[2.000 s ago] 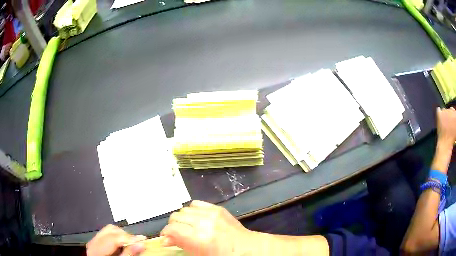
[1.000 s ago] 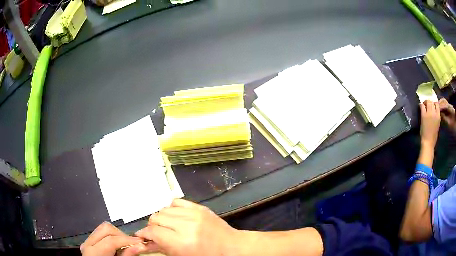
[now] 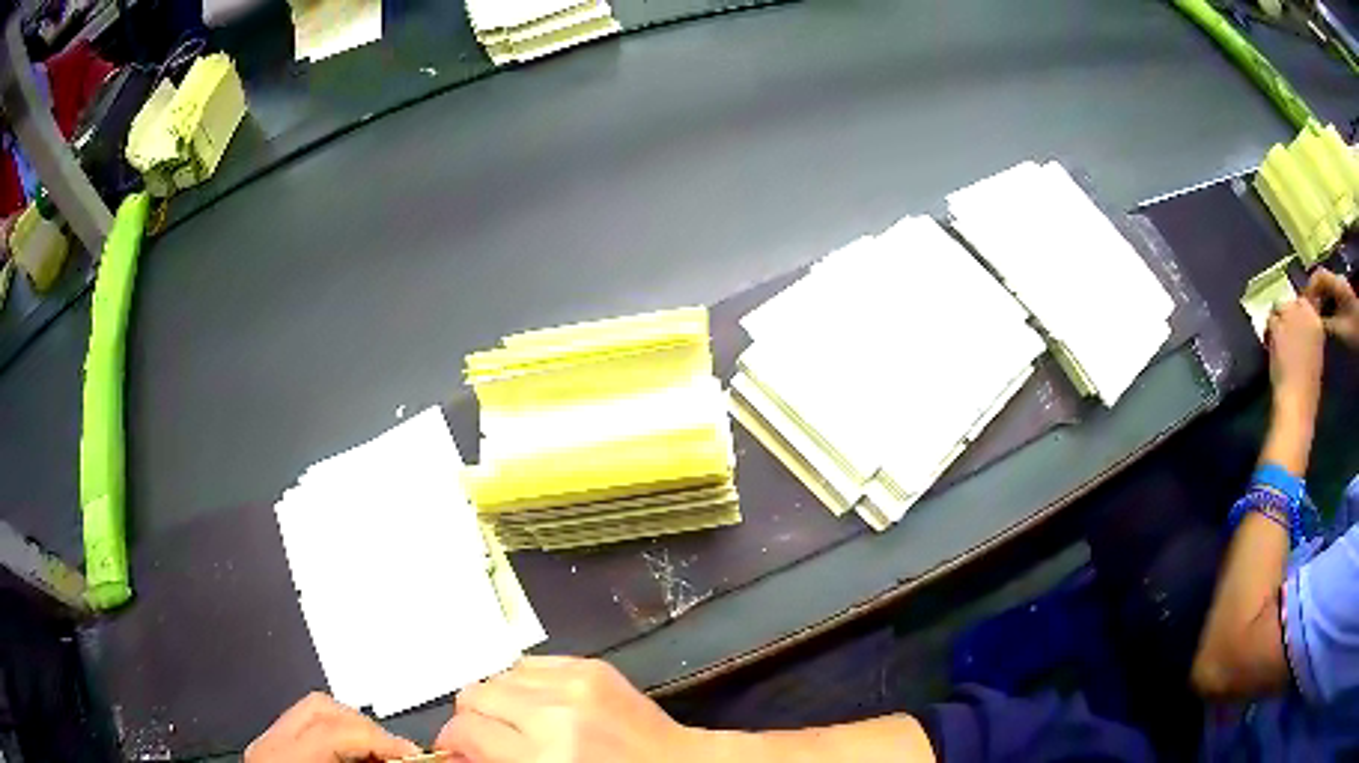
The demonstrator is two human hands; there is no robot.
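Note:
My left hand (image 3: 321,732) and my right hand (image 3: 559,716) are close together at the bottom edge, partly cut off. A thin pale edge, likely a sheet, shows between their fingertips; the rest is out of the picture. A flat white sheet stack (image 3: 395,559) lies just beyond my hands on the black mat. A ridged stack of bent yellow sheets (image 3: 604,432) stands to its right. Another flat white stack (image 3: 894,358), slightly fanned with yellow edges, lies further right, and a narrower white stack (image 3: 1061,276) lies beside it.
A lime-green roll (image 3: 108,418) lies at the left and another (image 3: 1249,63) at the upper right. A neighbour's hands (image 3: 1297,336) hold a small pale sheet near bent yellow sheets (image 3: 1312,194). More sheets lie along the far edge. The bench's curved front edge (image 3: 894,578) runs past my right forearm.
The view has shifted, so more of the far edge shows and my hands sit lower in the picture. The pale piece between my hands shows less. The neighbour now holds a small sheet.

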